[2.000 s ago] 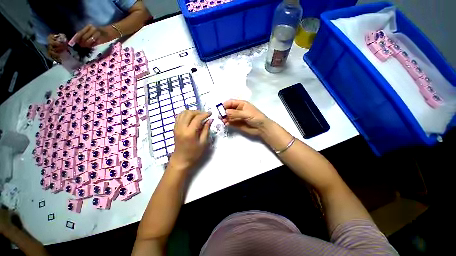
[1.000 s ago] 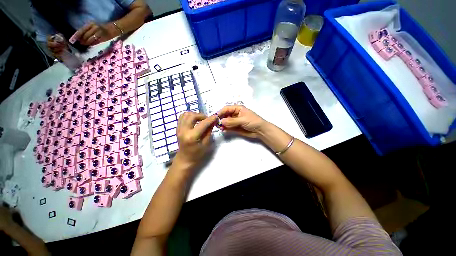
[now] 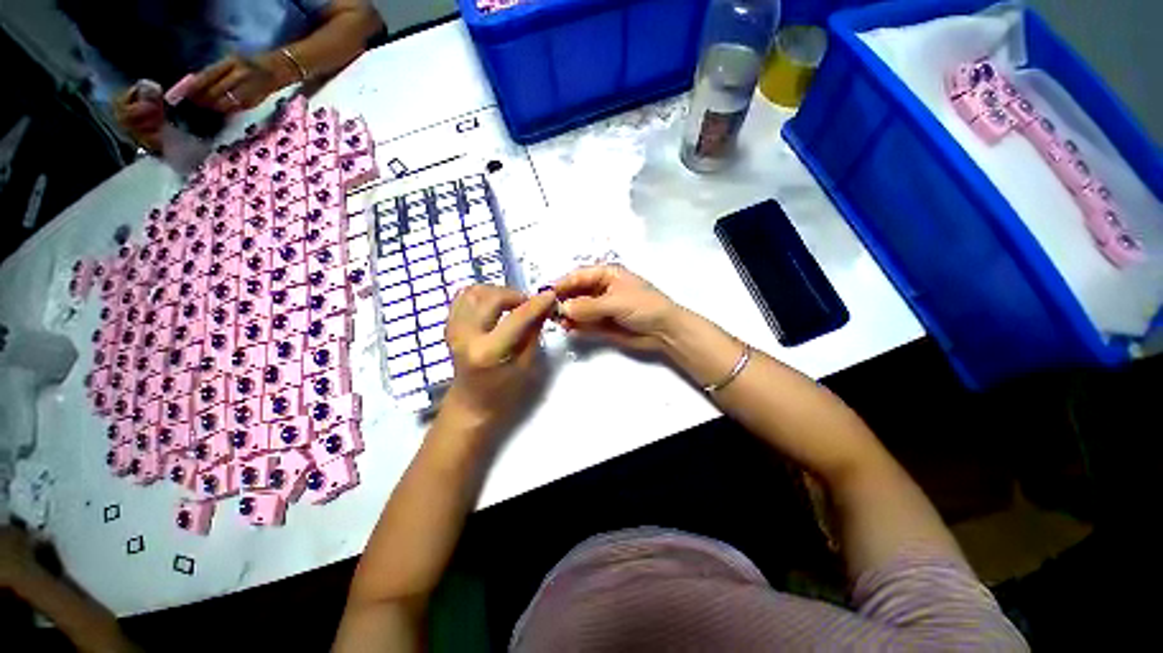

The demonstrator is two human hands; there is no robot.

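My left hand [image 3: 491,338] and my right hand [image 3: 612,306] meet at the fingertips over the white tabletop, just right of the parts tray. A tiny dark-edged small part [image 3: 556,310] is pinched between them, mostly hidden by the fingers. The pale parts tray [image 3: 418,300] with a grid of dark lines lies beside my left hand, which overlaps its right edge. Many pink housings [image 3: 230,319] with dark round spots are massed left of the tray.
A smartphone [image 3: 781,272] lies right of my hands. A bottle [image 3: 727,96] and yellow jar [image 3: 792,66] stand between a far blue bin [image 3: 587,70] and a right blue bin [image 3: 944,217]. Black frames [image 3: 185,564] lie front left. Another person's hands [image 3: 236,87] work across the table.
Two seconds ago my hands were apart, with the dark-edged part in my right fingertips. Now the fingertips meet around it. Little differs from one second ago.
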